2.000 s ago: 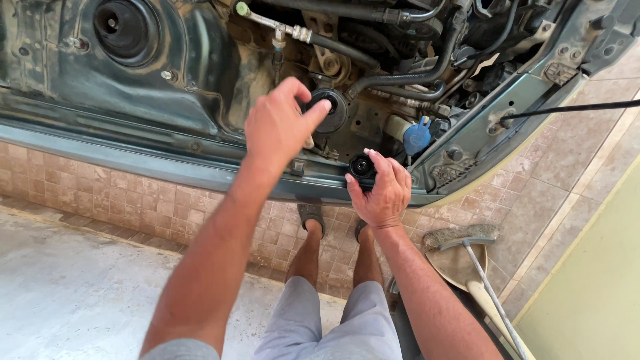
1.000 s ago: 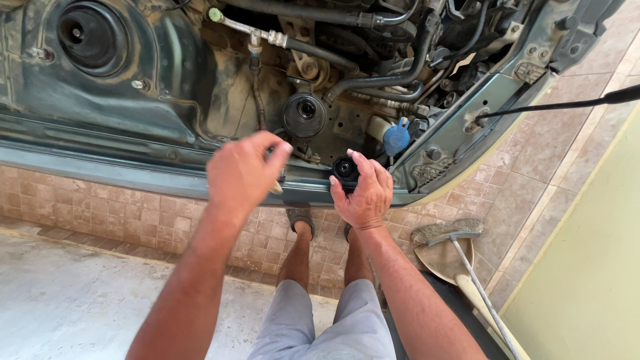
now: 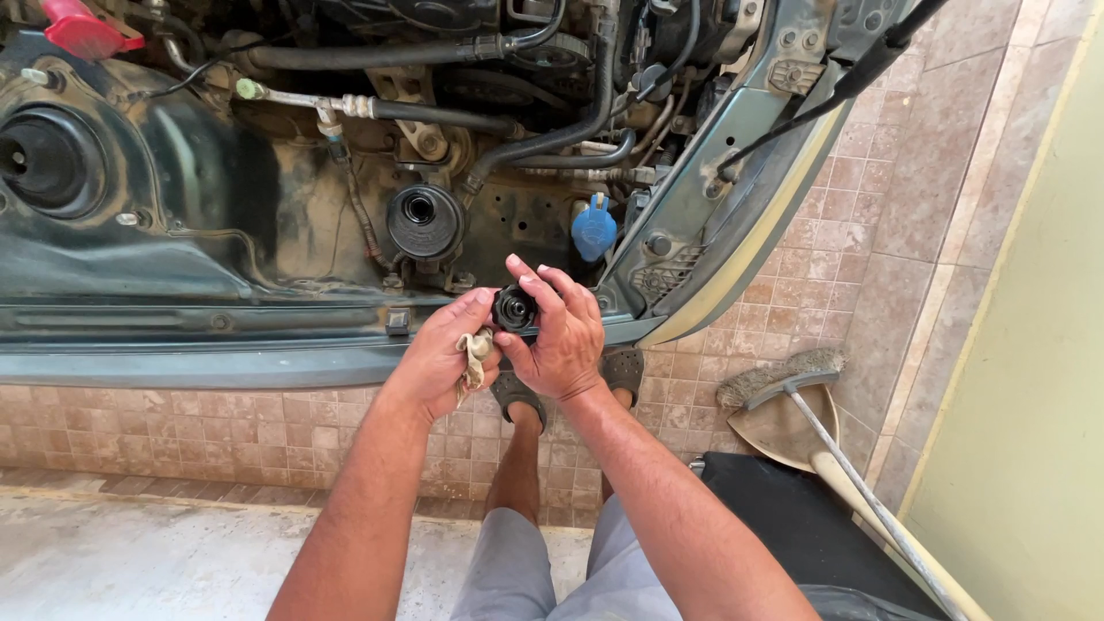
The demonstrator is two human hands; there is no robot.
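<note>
Between both hands, over the car's fender edge, is a round black cap [image 3: 515, 308] with its underside facing up. My right hand [image 3: 561, 338] grips it from the right. My left hand [image 3: 448, 349] pinches a crumpled, dirty cloth [image 3: 474, 354] and touches the cap's left side with its fingertips. Up and to the left of the hands sits a round black power-steering fluid reservoir [image 3: 424, 222], its filler opening uncovered. A blue washer-fluid cap [image 3: 594, 228] stands above my right hand.
Hoses [image 3: 371, 56] and metal pipes cross the engine bay. A prop rod [image 3: 802, 112] slants at the right over the front corner. The painted fender edge [image 3: 190, 366] runs below. On the tiled floor at the right are a broom [image 3: 780, 379] and a dustpan [image 3: 780, 431].
My left hand has moved from over the reservoir to the cap in my right hand, and the cloth now shows in it. The view has shifted.
</note>
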